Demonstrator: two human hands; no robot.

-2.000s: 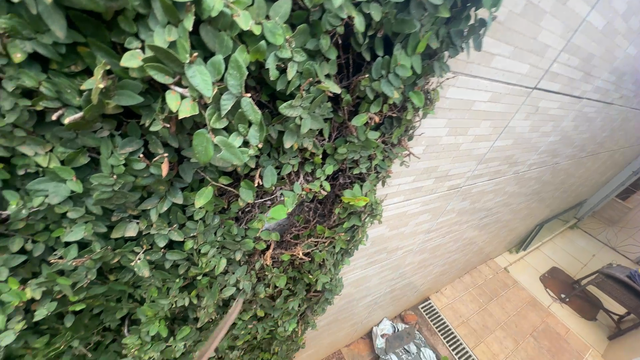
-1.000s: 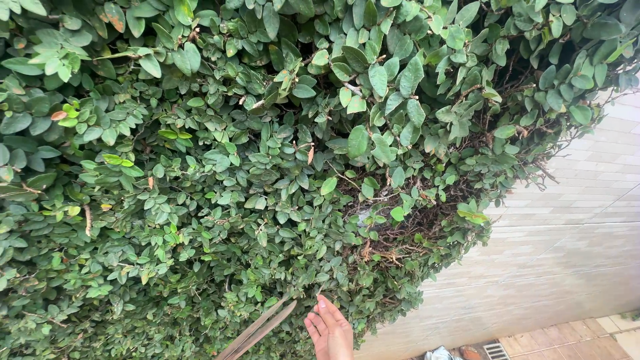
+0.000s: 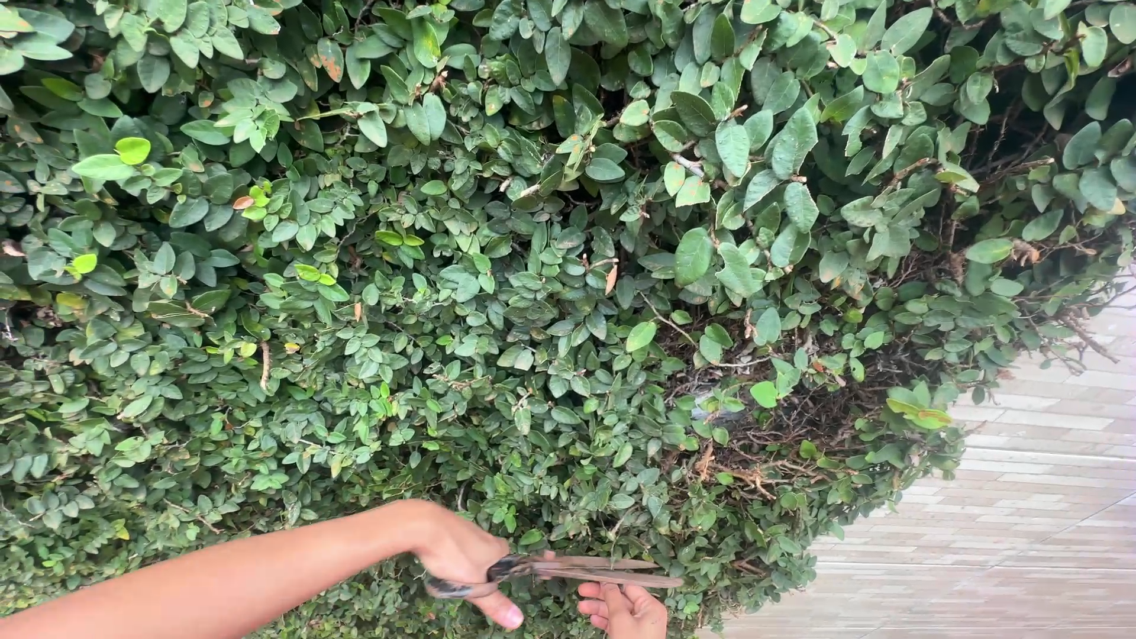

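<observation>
A pair of scissors (image 3: 603,570) with dark handles and worn, brownish blades lies across the lower middle of the view, pointing right. The hand on the left, with its forearm reaching in from the lower left, is my left hand (image 3: 466,564); it is closed around the scissor handles. Just below the blades is my right hand (image 3: 624,611), fingers bent and fingertips close to the lower blade; whether they pinch a stem or leaf cannot be told. Behind both hands spreads a dense leafy climbing hedge (image 3: 399,311), and the blades lie slightly parted in front of its leaves.
A patch of bare brown twigs (image 3: 799,426) shows in the hedge at centre right, with a greyish object (image 3: 714,406) partly hidden among them. Woody stubs stick out along the hedge's right edge. Beyond it is a light, brick-patterned wall (image 3: 1021,497).
The view has swung left along the hedge. My left hand and forearm have come into view on the scissors. The scissors, slanted before, now lie nearly level above my right hand.
</observation>
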